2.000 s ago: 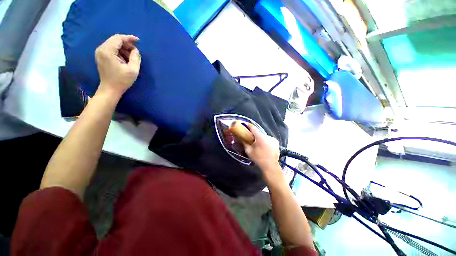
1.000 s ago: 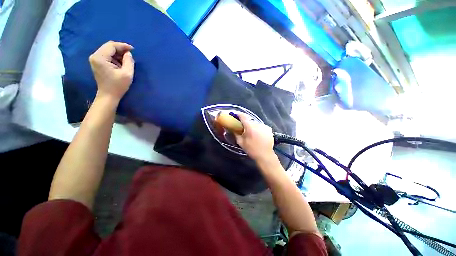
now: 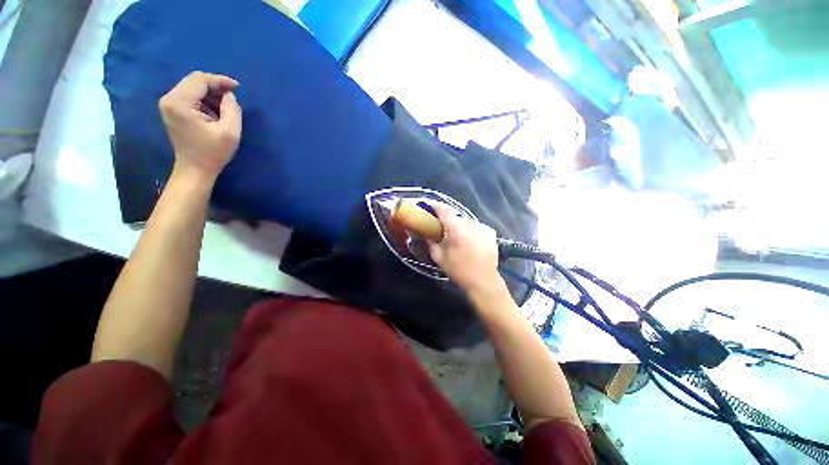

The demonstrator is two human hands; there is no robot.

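A steam iron (image 3: 400, 238) with a silver-edged pointed plate and tan handle lies on black cloth, its tip pointing up-left. My right hand (image 3: 465, 247) is closed around its handle. The black garment (image 3: 364, 281) is draped over the right end of a long blue padded arm (image 3: 291, 118); which garment it is cannot be told. My left hand (image 3: 202, 123) hovers over or rests on the blue pad, fingers loosely curled, with nothing visible in it. The cloth under the iron is hidden.
A white-covered table (image 3: 77, 182) lies under the pad. A thin black hanger-like frame (image 3: 482, 120) is behind the cloth. Dark hoses and cables (image 3: 627, 331) run right from the iron. A smaller blue pad (image 3: 650, 145) stands at far right in glare. A dark item sits under the pad's left end.
Over the earlier frames, the iron and my right hand moved slightly left on the black cloth. My left hand shifted slightly left. In the last second both hands barely moved.
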